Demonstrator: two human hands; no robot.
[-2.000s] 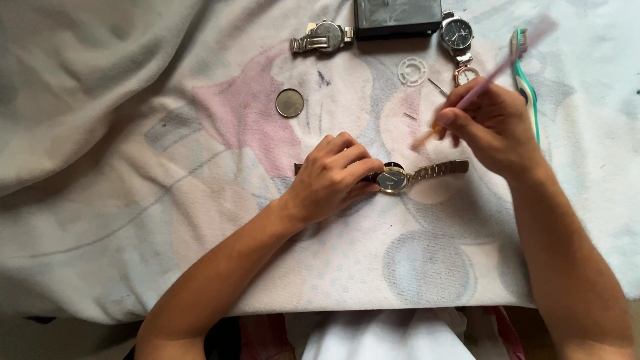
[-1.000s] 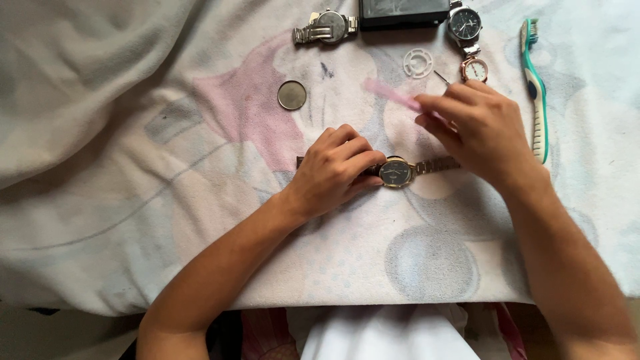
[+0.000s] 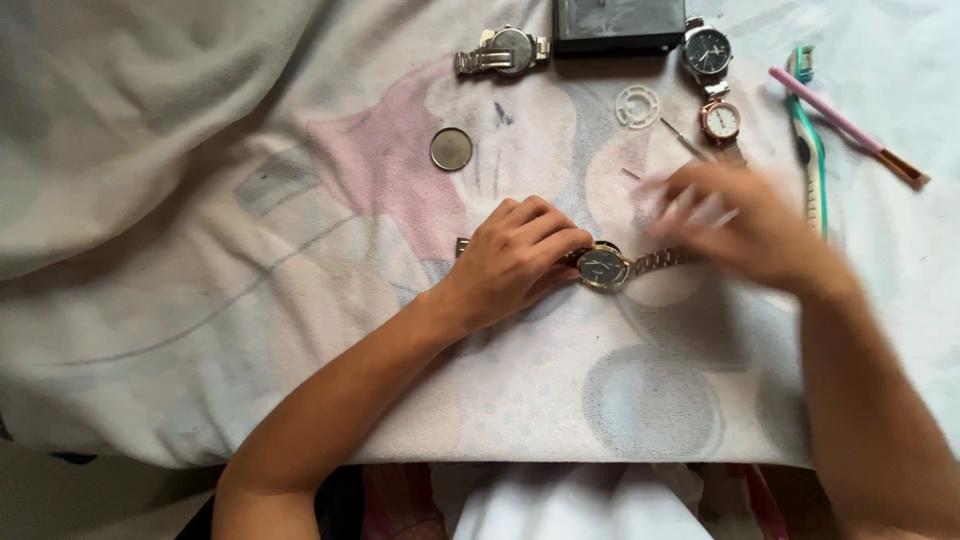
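Observation:
My left hand [image 3: 517, 259] grips a gold-tone wristwatch [image 3: 602, 267] by the left part of its metal band; the dark dial faces up and the band's right part lies toward my other hand. My right hand [image 3: 731, 221] is blurred by motion above the right end of that band, and whether it holds anything cannot be told. A pink-handled brush [image 3: 832, 112] lies at the right, crossing a green and white toothbrush [image 3: 810, 154]. A round metal case back or disc [image 3: 451, 148] rests on the cloth above my left hand.
A black box [image 3: 619, 26] stands at the top, between a silver watch lying face down [image 3: 510, 52] and a silver watch with a black dial [image 3: 706, 51]. Below are a rose-gold watch [image 3: 721, 120], a white plastic ring [image 3: 637, 106] and a thin metal tool [image 3: 686, 139]. The blanket [image 3: 187, 360] has folds at left.
The pink brush, in my right hand in both earlier frames, now lies across the toothbrush, let go. My left hand stays at the watch.

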